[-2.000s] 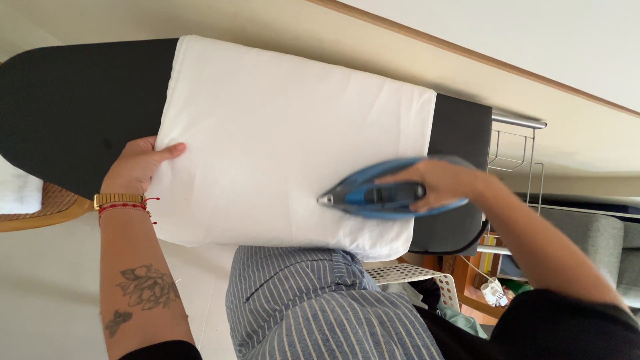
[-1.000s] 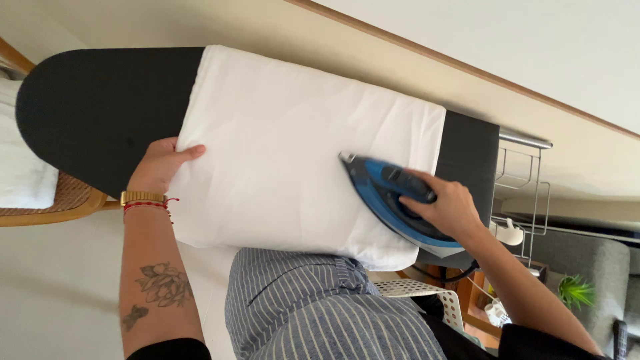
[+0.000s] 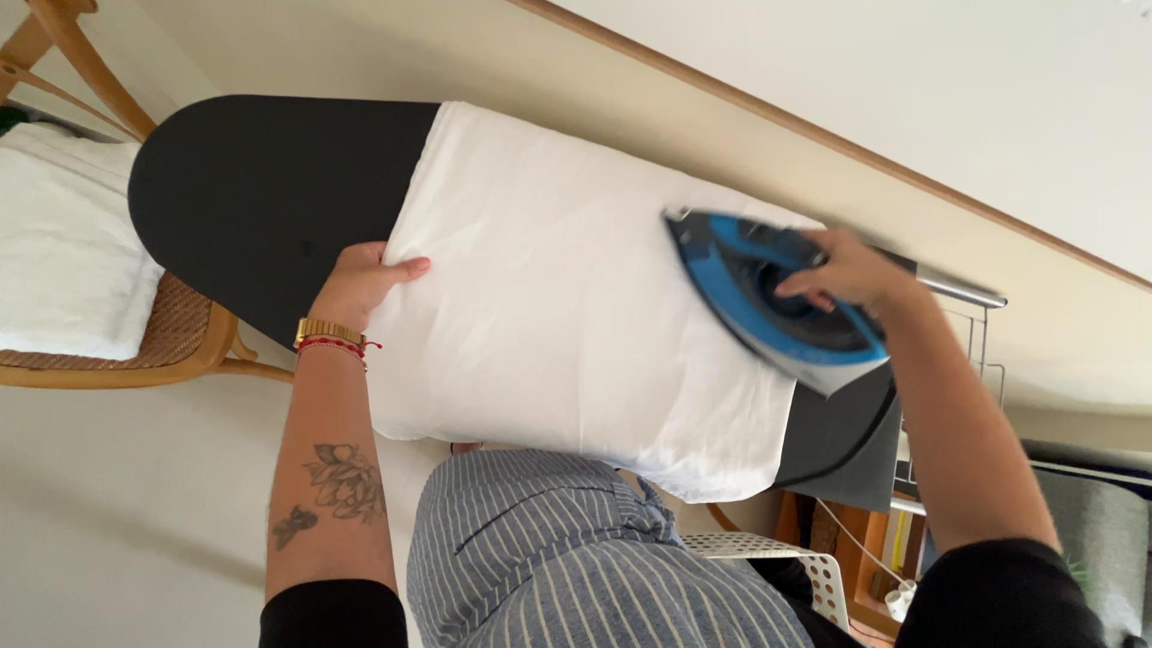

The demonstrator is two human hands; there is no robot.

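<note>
A white cloth (image 3: 558, 297) lies over the middle of a black ironing board (image 3: 261, 189). My left hand (image 3: 364, 279) holds the cloth's left edge, with the thumb on top and the fingers hidden under it. My right hand (image 3: 846, 270) grips the handle of a blue and black steam iron (image 3: 720, 279), over the right part of the cloth near its far edge. The iron's tip points to the upper left, and it is slightly blurred. Whether its whole soleplate touches the cloth I cannot tell. Some creases show along the near edge of the cloth.
A wooden chair with a woven seat (image 3: 180, 319) holds a folded white cloth (image 3: 72, 243) at the left. The iron's black cord (image 3: 855, 450) runs over the board's right end. A white perforated basket (image 3: 823, 576) stands below, beside wooden shelving. A wire rack (image 3: 981, 351) is at the right.
The iron, in my right hand, has moved toward the far edge of the cloth, its tip turning from pointing left to upper left. My left hand still holds the cloth's left edge.
</note>
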